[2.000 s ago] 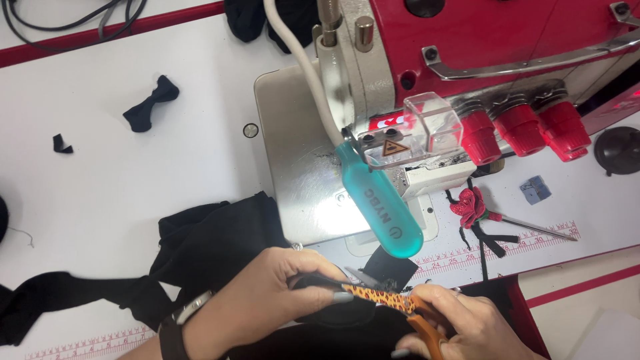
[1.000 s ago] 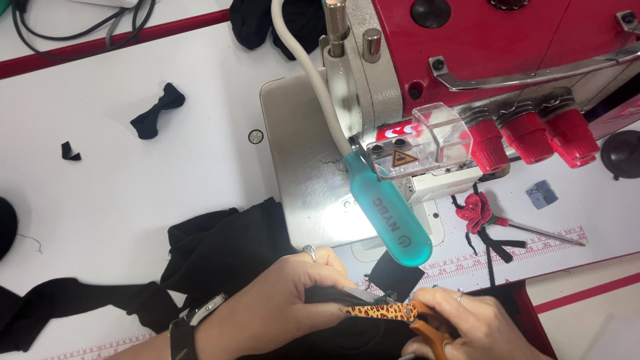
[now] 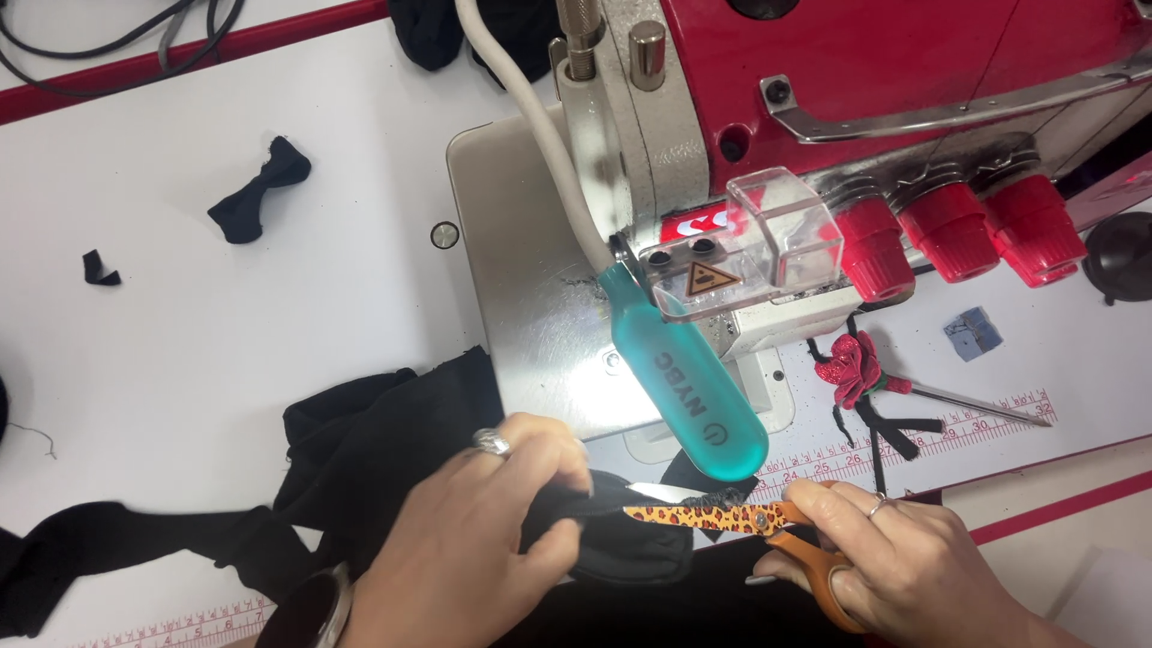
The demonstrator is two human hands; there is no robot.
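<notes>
My left hand, with a ring and a wristwatch, pinches a seam edge of black fabric between thumb and fingers. My right hand holds scissors by their orange handles. One blade has an orange leopard print, the other is silver. The blades are parted, with the fabric's edge between them, just right of my left fingertips. More black fabric spreads leftward over the table, and some lies below the blades. The teal head of a gooseneck lamp hangs right above the scissors.
A red overlock sewing machine with a steel plate stands behind my hands. Left lie a black fabric bow and a small black scrap. Right lie a red glitter flower with a metal pick, and a blue-grey patch. A printed ruler runs along the edge.
My left hand has shifted its hold on the fabric, its fingers now more raised and curled. The scissors remain at the fabric edge in my right hand, the blades now more visibly parted.
</notes>
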